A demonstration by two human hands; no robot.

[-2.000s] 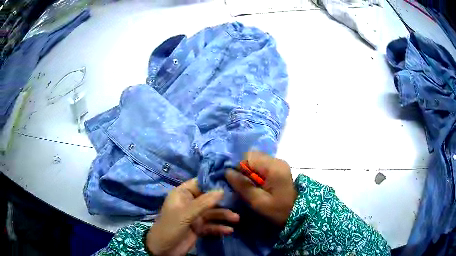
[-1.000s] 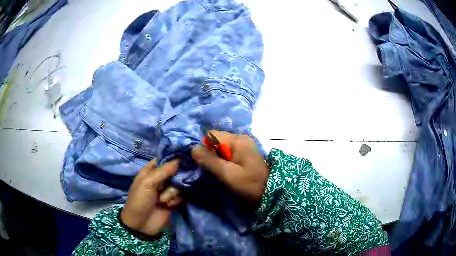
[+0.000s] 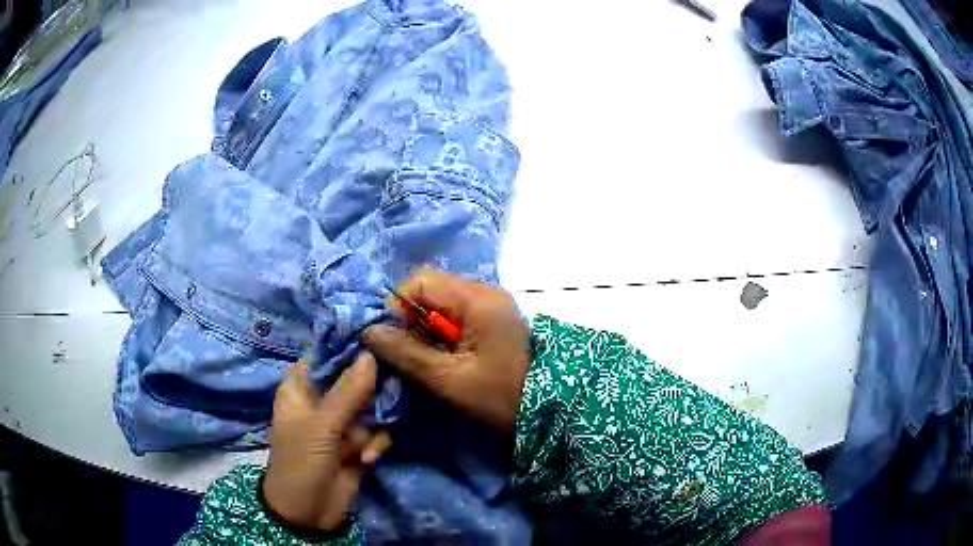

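A light-blue patterned denim shirt (image 3: 373,128) lies bunched on the white table, its lower part hanging over the near edge. My left hand (image 3: 318,448) pinches a gathered fold of it with thumb and fingers, slightly blurred. My right hand (image 3: 464,341) is at the same fold, just right of my left hand. It holds thread snips (image 3: 432,322) with orange-red handles against the palm, and its thumb and fingertips press on the cloth. The snips' short dark blades point up and left. Silver snap buttons (image 3: 262,327) show on the shirt's stitched strip at left.
More blue denim garments (image 3: 854,117) hang over the right table edge. A small white tag (image 3: 81,219) with thin looped cord lies at left. Blue cloth (image 3: 48,85) lies at the far left. The white table (image 3: 640,213) has dark joint lines and a grey spot.
The view has shifted, so shirt and hands sit further left and the right-hand garments show more. My hands stay on the gathered fold, moving a little. The snips remain in my right hand.
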